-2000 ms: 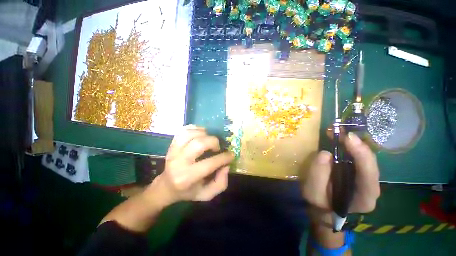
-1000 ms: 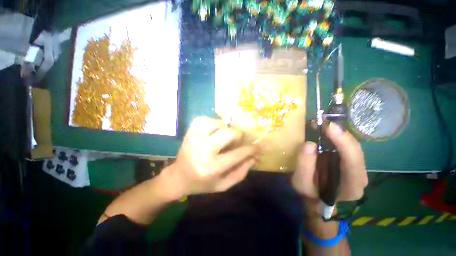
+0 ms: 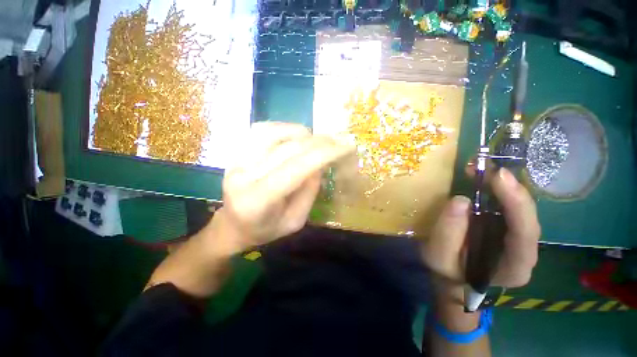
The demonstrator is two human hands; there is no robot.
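Observation:
My right hand (image 3: 492,230) is closed around the black handle of the soldering iron (image 3: 487,244). The iron's shaft and the thin solder-feed tube beside it point away from me, right of the work board (image 3: 440,188). My left hand (image 3: 279,174) is blurred at the board's left edge, its fingers reaching toward the loose pile of gold-orange strips (image 3: 398,139). I cannot tell whether its fingers hold anything. Small green circuit boards (image 3: 328,183) show partly at the board's left edge, mostly hidden by my left hand.
The supply tray (image 3: 234,77) with a large gold pile (image 3: 150,90) is at left. Green assemblies (image 3: 454,21) lie behind the board. A round tub (image 3: 590,153) with silver bits (image 3: 548,150) is at right. A white stick (image 3: 587,58) lies behind it. Small black parts lie at lower left.
My left hand moved right to the strips, then back to the board's left edge. My right hand still holds the iron. The whole view has shifted slightly.

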